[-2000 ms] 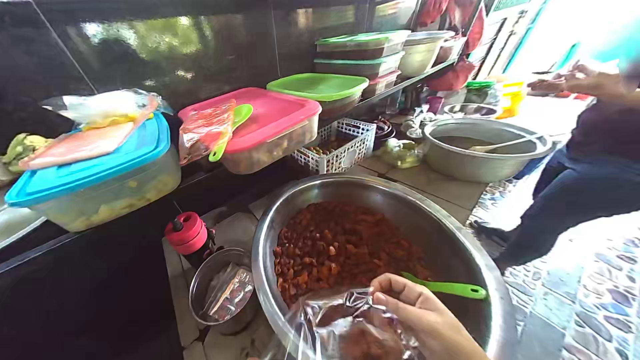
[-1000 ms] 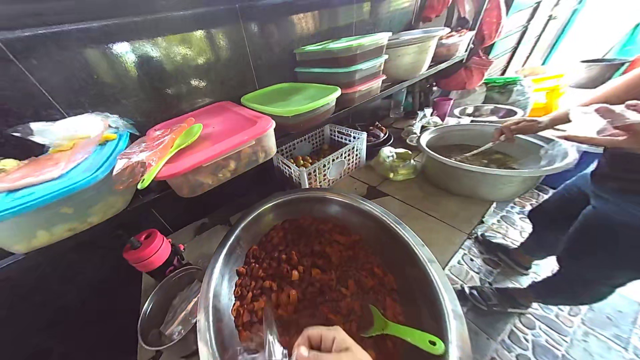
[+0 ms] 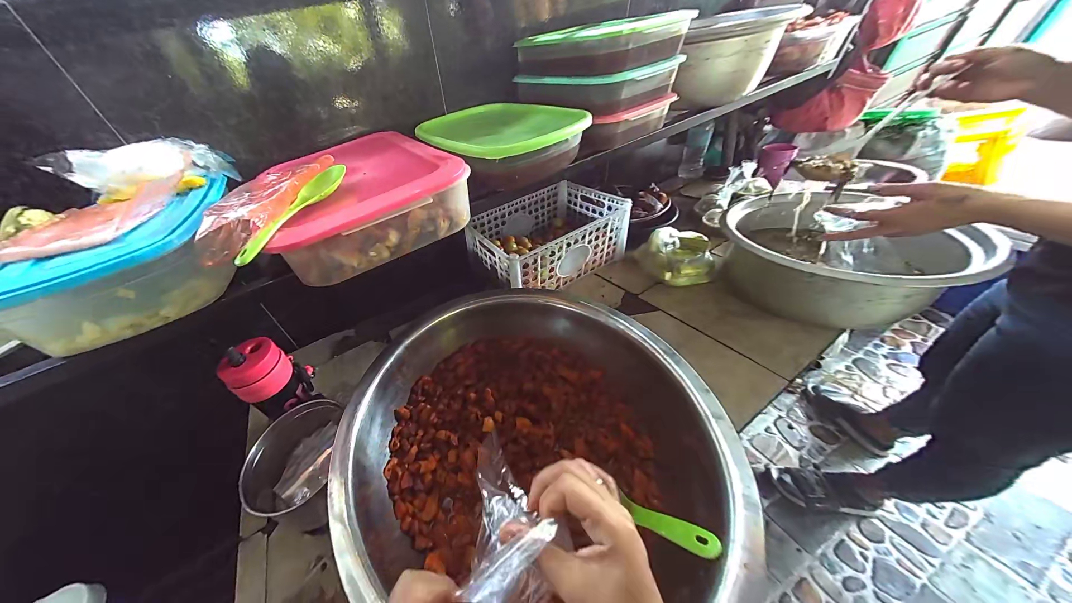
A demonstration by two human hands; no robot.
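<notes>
My right hand pinches the top of a clear plastic bag above a big steel basin. At the bottom edge my left hand, mostly cut off by the frame, touches the same bag from the left. Dark red-orange chopped food in sauce fills the bottom of the basin. A green plastic spoon lies in it, handle toward the right wall, its bowl hidden. What the bag contains is hard to see behind my fingers.
Left of the basin stand a steel pot with plastic bags and a pink-lidded bottle. Behind are a white basket and a shelf of lidded tubs. At right, a person ladles from an aluminium basin.
Both my hands are now on the bag, where one second ago only one hand showed clearly. The other person's ladle has risen from the liquid to above their basin.
</notes>
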